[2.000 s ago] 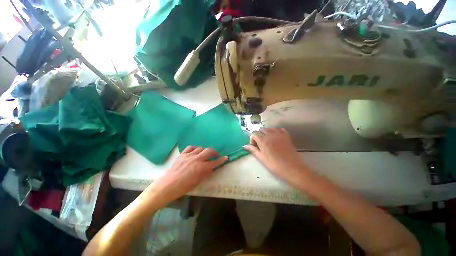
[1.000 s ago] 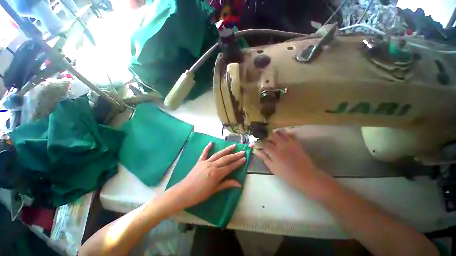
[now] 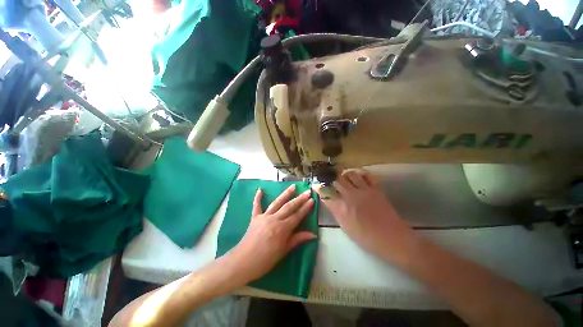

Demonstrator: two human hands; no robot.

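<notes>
A green cut panel [image 3: 236, 220] lies on the white table with its top right corner at the needle area [image 3: 311, 179] of the beige sewing machine [image 3: 409, 96]. A narrow folded hem [image 3: 310, 262] runs down its right edge. My left hand [image 3: 275, 233] lies flat on the panel, fingers spread towards the needle. My right hand [image 3: 358, 204] is at the panel's top right corner beside the presser foot; its fingertips are close to the cloth, and whether they pinch it cannot be told. The presser foot is mostly hidden.
A waiting green panel [image 3: 185, 191] lies to the left. A crumpled green pile [image 3: 77, 204] is at far left, with a red cloth [image 3: 46, 290] below. A pale lamp [image 3: 209, 124] hangs left of the machine head. A larger green cloth heap [image 3: 204, 64] is behind it. The table's front edge [image 3: 383, 295] is near.
The panel has turned since the earliest frame, so its hem now runs towards me. My left hand has moved from the hem onto the panel. My right hand remains near the needle.
</notes>
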